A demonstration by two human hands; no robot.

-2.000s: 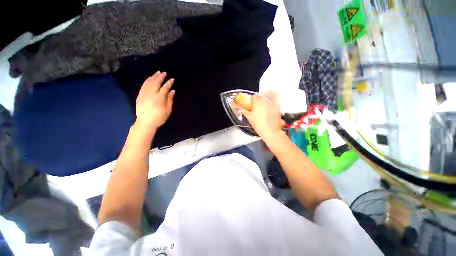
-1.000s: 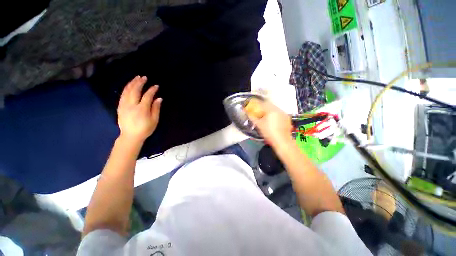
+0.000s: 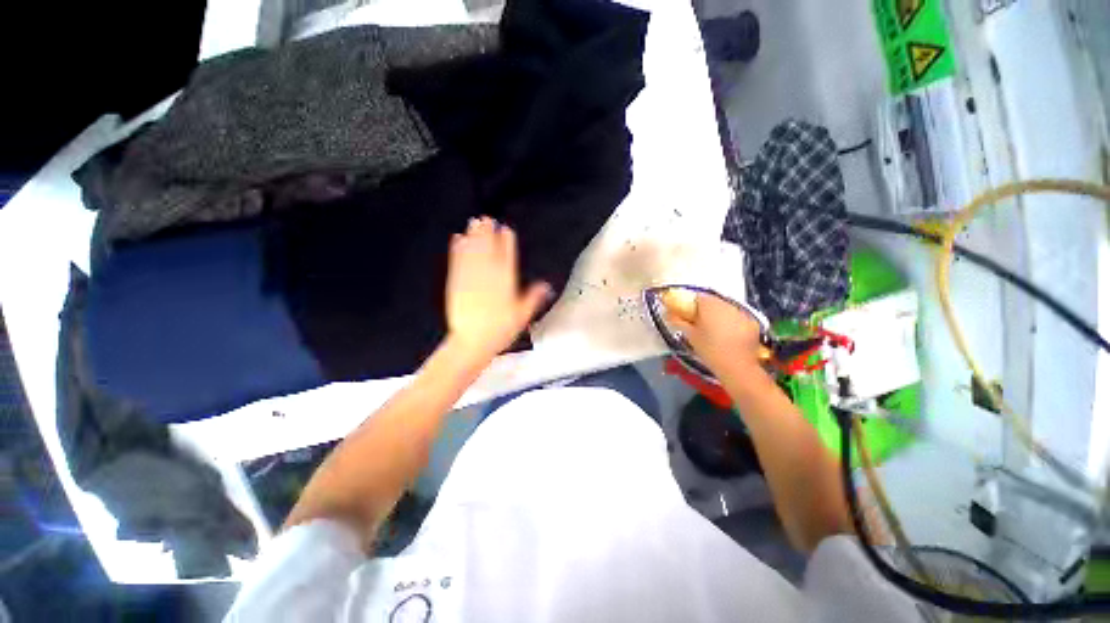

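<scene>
The black garment (image 3: 390,262) lies over the navy padded board (image 3: 183,323) and the white table. My left hand (image 3: 487,292) rests on the black garment near its right front edge, fingers apart and thumb out to the right, holding nothing. My right hand (image 3: 727,335) is closed on the handle of the steam iron (image 3: 684,319). The iron is at the table's front right edge, clear of the black garment, its tip pointing left. My hand hides part of the iron. I cannot tell whether its soleplate touches the table.
Grey tweed garment (image 3: 292,116) is heaped along the far side. Grey cloth (image 3: 134,450) hangs at the left table end. Dark checked cloth (image 3: 797,219) lies right of the table, above a green bin (image 3: 883,274). A black hose (image 3: 852,487) and yellowish tube (image 3: 962,329) loop at right.
My left hand has moved right across the black garment. The iron in my right hand has moved right, off the garment's edge. The garment's right front edge has shifted left, baring more table. The camera view has shifted.
</scene>
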